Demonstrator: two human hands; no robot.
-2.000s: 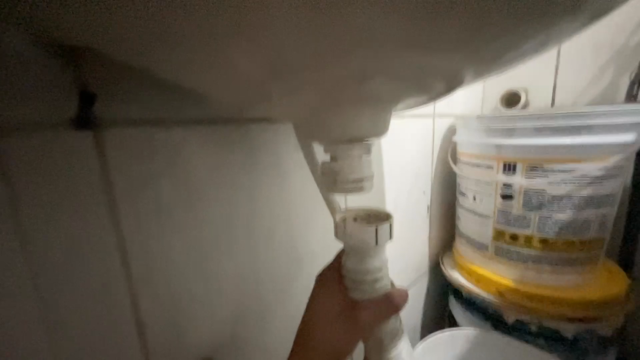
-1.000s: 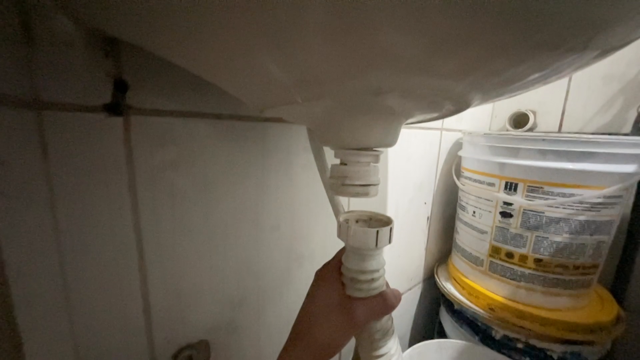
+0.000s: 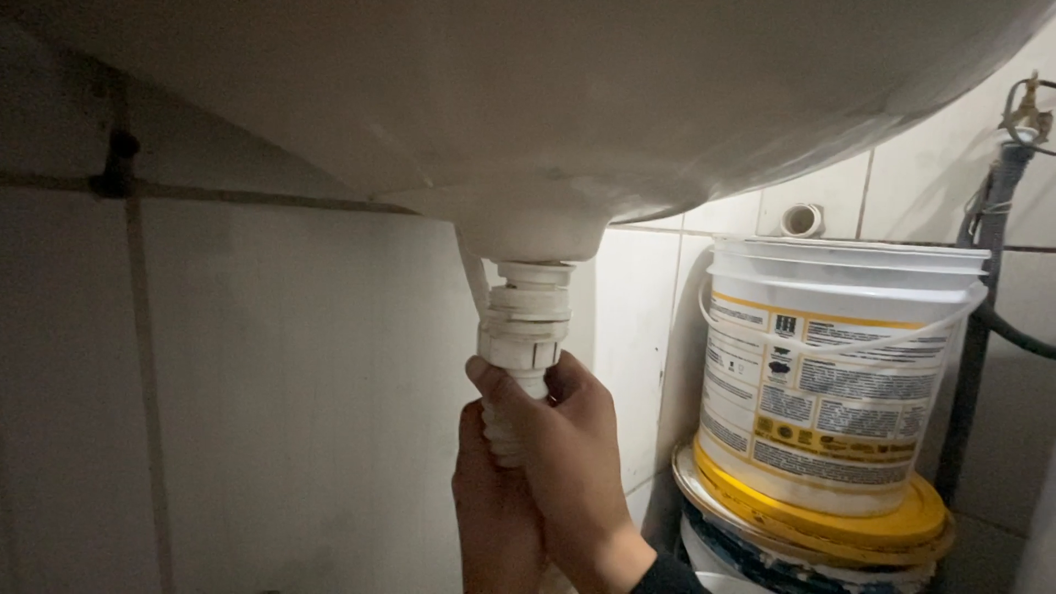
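Under a white washbasin [image 3: 528,124], the plastic drain tailpiece [image 3: 532,301] points down from its outlet. The slip nut [image 3: 520,345] of a white corrugated drain hose [image 3: 502,433] meets the tailpiece's lower end; whether it is threaded on cannot be told. My left hand [image 3: 495,503] is wrapped around the hose below the nut, partly hidden behind the other hand. My right hand [image 3: 573,450], with a dark sleeve at the wrist, grips the hose neck just beneath the nut, its thumb and fingers on either side.
A white plastic bucket [image 3: 825,388] with a handle and printed label stands at the right on a yellow lid [image 3: 916,520] atop other containers. Behind are a pipe stub [image 3: 800,220], a brass valve [image 3: 1030,107] and a dark pipe [image 3: 969,396]. A tiled wall [image 3: 313,371] lies to the left.
The hose has risen, closing the gap that showed below the tailpiece. A second hand has come in from the right onto the hose. The view has shifted somewhat.
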